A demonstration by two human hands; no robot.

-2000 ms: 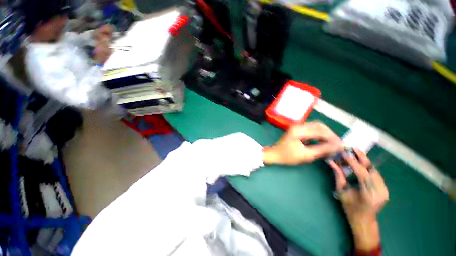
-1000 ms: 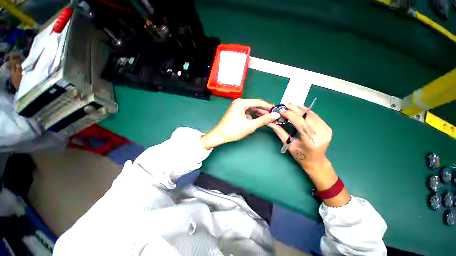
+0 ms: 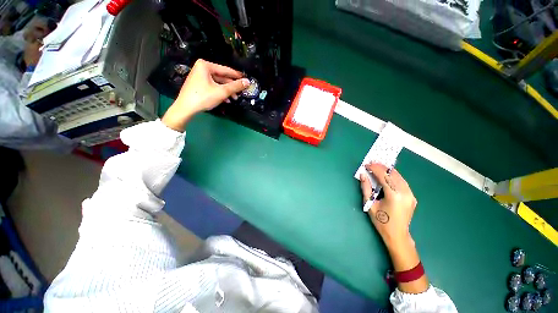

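Observation:
My left hand point(image 3: 211, 92) is over the black test fixture point(image 3: 269, 116) at the upper left, its thumb and fingers on a round module point(image 3: 251, 88) at the fixture. My right hand point(image 3: 391, 205) is at the lower end of the white label sheet point(image 3: 386, 147), fingertips over the sheet. It holds thin dark and pale tweezers point(image 3: 371, 200) among the fingers; their tip is hard to make out. A red tray point(image 3: 300, 130) with a white centre stands between the fixture and the label sheet.
Several round modules point(image 3: 518, 257) stand at the lower right. Stacked instruments point(image 3: 92, 104) with papers are at the left, beside another person's sleeve point(image 3: 24, 122). A white edge strip point(image 3: 453, 162) crosses the bench towards a yellow post point(image 3: 532, 186). A bagged tray point(image 3: 416, 21) lies at the top.
My left hand has left my right hand and moved left to the fixture with the module. My right hand has come down over the label sheet's lower end. The view has shifted.

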